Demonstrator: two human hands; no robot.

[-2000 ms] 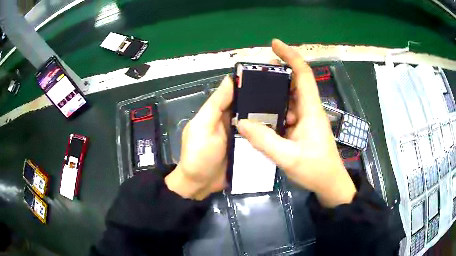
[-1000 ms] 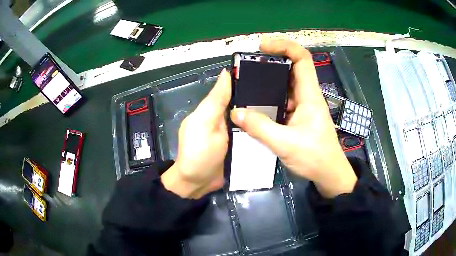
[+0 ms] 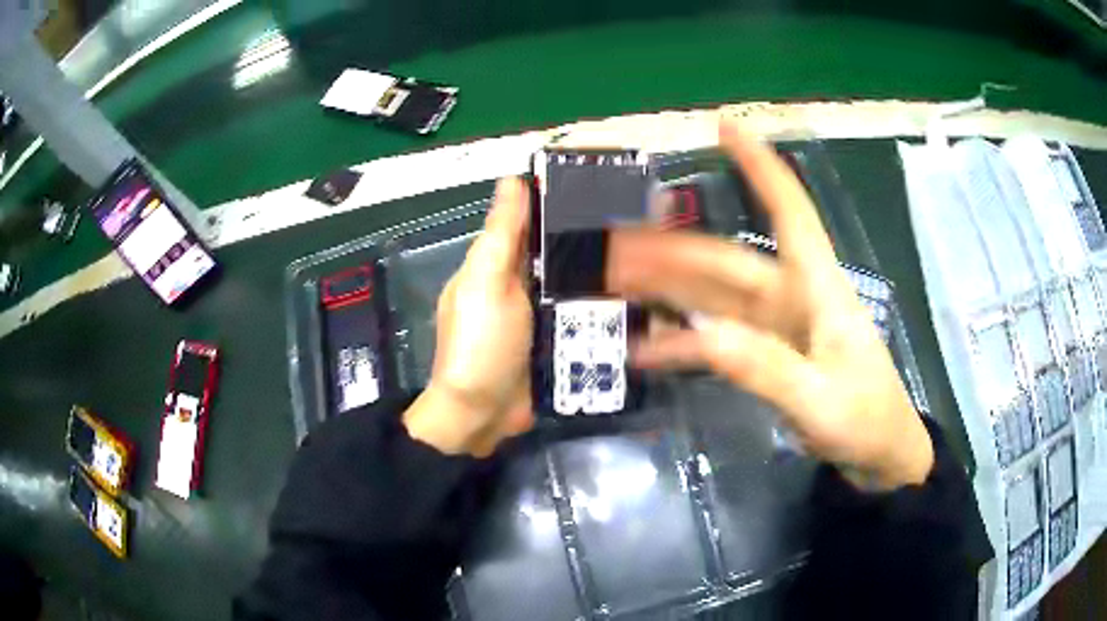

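My left hand [image 3: 473, 328] grips the left side of an upright phone part [image 3: 595, 200]. It has a grey-black screen area on top and a white lower area with dark marks. A flat dark square [image 3: 575, 263] shows across its middle. My right hand [image 3: 789, 328] is motion-blurred at the phone's right, fingers spread, with fingertips at the dark square's edge; whether they hold it is unclear. Below is a clear blister tray [image 3: 631, 516] with a black back housing [image 3: 352, 340] in its left pocket. Other housings at right are partly hidden by my right hand.
A phone board [image 3: 391, 100] lies on the green belt. A small black piece [image 3: 334, 186] lies on the pale strip. At left are a lit smartphone [image 3: 155, 237], a red-edged phone part [image 3: 186, 419] and two orange-yellow phones [image 3: 100, 479]. A keypad sheet [image 3: 1032, 364] lies at right.
My right thumb has left the phone and that hand has moved right and opened out. The plain white lower area now shows dark marks. The board on the belt has moved right.
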